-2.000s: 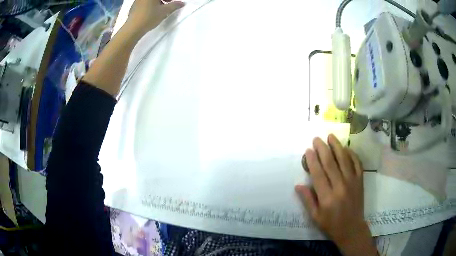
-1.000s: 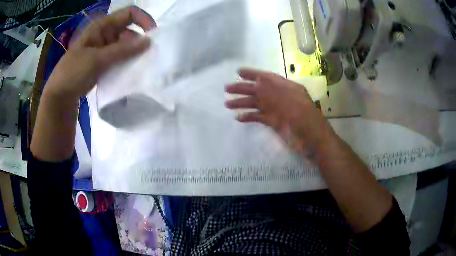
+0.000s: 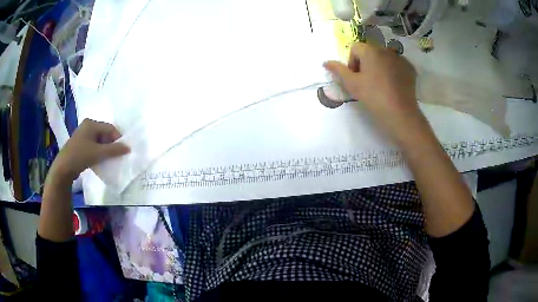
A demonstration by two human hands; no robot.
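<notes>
A large white fabric piece [image 3: 224, 65] lies over the white table, its curved lower edge running from the lower left up to the presser foot area. My left hand [image 3: 88, 150] pinches the fabric at its lower left corner. My right hand [image 3: 380, 79] is slightly blurred, with thumb and fingers closed on the fabric's right end, just below the yellow-lit needle area [image 3: 337, 36]. The presser foot and needle are not clearly visible behind the hand and lamp.
The machine head [image 3: 407, 15] is at upper right. A pale cloth strip [image 3: 463, 97] lies right of my right hand. A printed ruler [image 3: 265, 171] runs along the front edge. A blue tray [image 3: 35, 76] is at left; a floral item [image 3: 147, 245] and checked garment [image 3: 295, 242] are below.
The fabric was lifted and folded a second ago and now lies flatter. My left hand has moved down to its lower left corner. My right hand, open before, has moved to the needle area and closed.
</notes>
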